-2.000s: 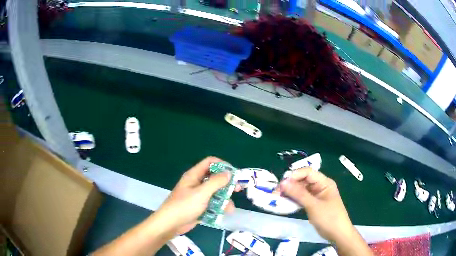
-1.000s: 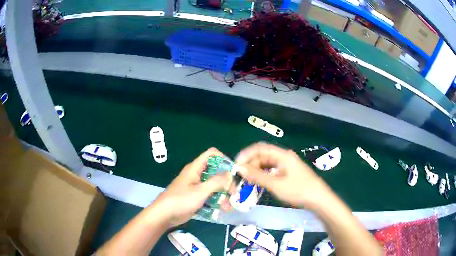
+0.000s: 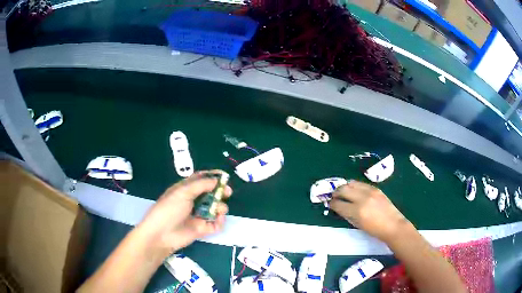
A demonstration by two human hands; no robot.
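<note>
My left hand [image 3: 192, 209] holds green circuit boards [image 3: 209, 200] upright between thumb and fingers, above the near rail. My right hand [image 3: 363, 207] is at a white housing half [image 3: 327, 190] on the dark green belt, its fingertips at the shell's right side; the fingers hide part of it, and whether they grip it I cannot tell. A small white plug hangs just below that shell. Between my hands, further back, another white housing half [image 3: 260, 165] lies on the belt with wires leading to a small green board [image 3: 234, 141].
More housing halves [image 3: 110, 167] and narrow white covers [image 3: 181, 153] lie on the belt. Near me are several shells [image 3: 267, 262], pink-red bubble wrap [image 3: 469, 264] and an open carton [image 3: 37, 229]. A blue basket [image 3: 209, 34] and wire harnesses [image 3: 326, 46] stand on the far side.
My hands have moved apart, the right one to the right onto a shell. The shell that was between them is away from the left hand. A shell with a wired board now lies on the belt there.
</note>
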